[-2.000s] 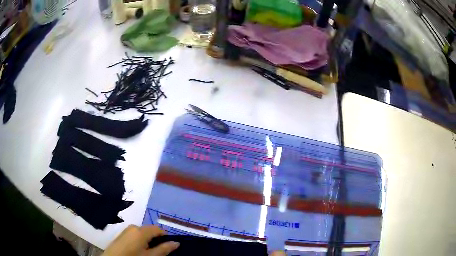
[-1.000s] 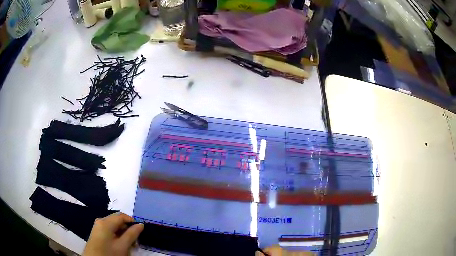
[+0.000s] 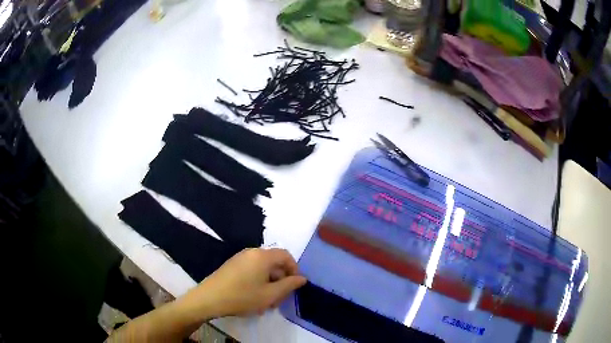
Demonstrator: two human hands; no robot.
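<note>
The blue-tinted sewing template lies at the lower right of the head view. A black fabric strip lies along its near edge, cut off by the bottom of the picture. My left hand is at the template's near left corner, thumb and index finger closed together at the strip's left end. My right hand is not in view. Thread snips lie across the template's far left edge. Several black fabric strips lie overlapping to the left of the template.
A loose pile of thin black pieces lies beyond the strips, with a single one to its right. A green cloth, a mauve cloth and a wooden-handled tool are at the back. A cream surface is at the right.
The view has swung left, so everything sits further right in it. My right hand has gone out of the picture. My left hand remains at the strip's left end.
</note>
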